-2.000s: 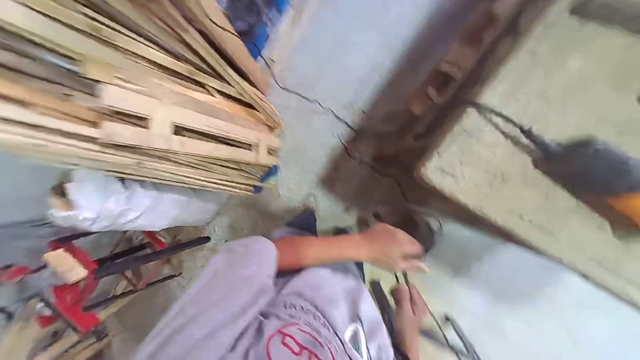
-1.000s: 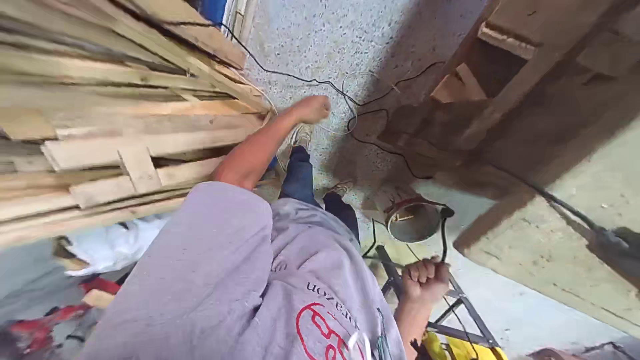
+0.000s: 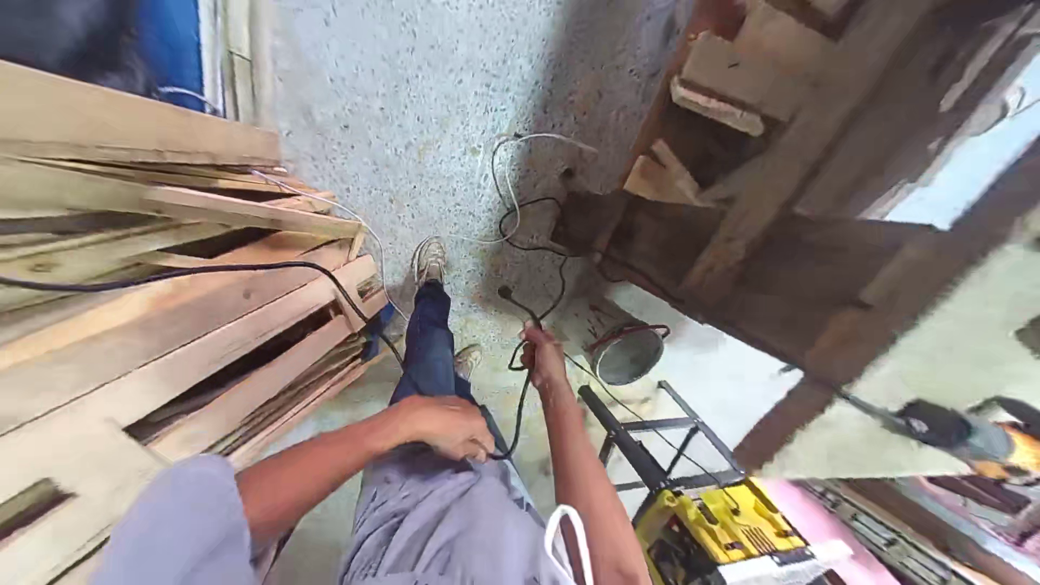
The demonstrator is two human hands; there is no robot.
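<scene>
My right hand (image 3: 543,356) is closed around a black electrical cable (image 3: 522,406), near its end, which points up and left above the fingers. Down from that hand the cable loops to my left hand (image 3: 455,426), which lies low in front of my shirt with its fingers curled at the cable; its grip is partly hidden. More dark cable and a thin white cord (image 3: 513,195) lie looped on the speckled floor beyond. A corded power tool (image 3: 942,426) with an orange part rests on the pale work surface at the right.
Wooden boards (image 3: 268,317) are stacked at the left, with another black cable across them. A bucket (image 3: 630,357) stands right of my right hand, near a black metal frame (image 3: 642,439) and a yellow tool case (image 3: 723,528). A wooden bench structure (image 3: 731,236) fills the upper right.
My left hand has come back from its reach over the floor to the front of my body. My right hand still holds the cable, now farther forward, left of the bucket.
</scene>
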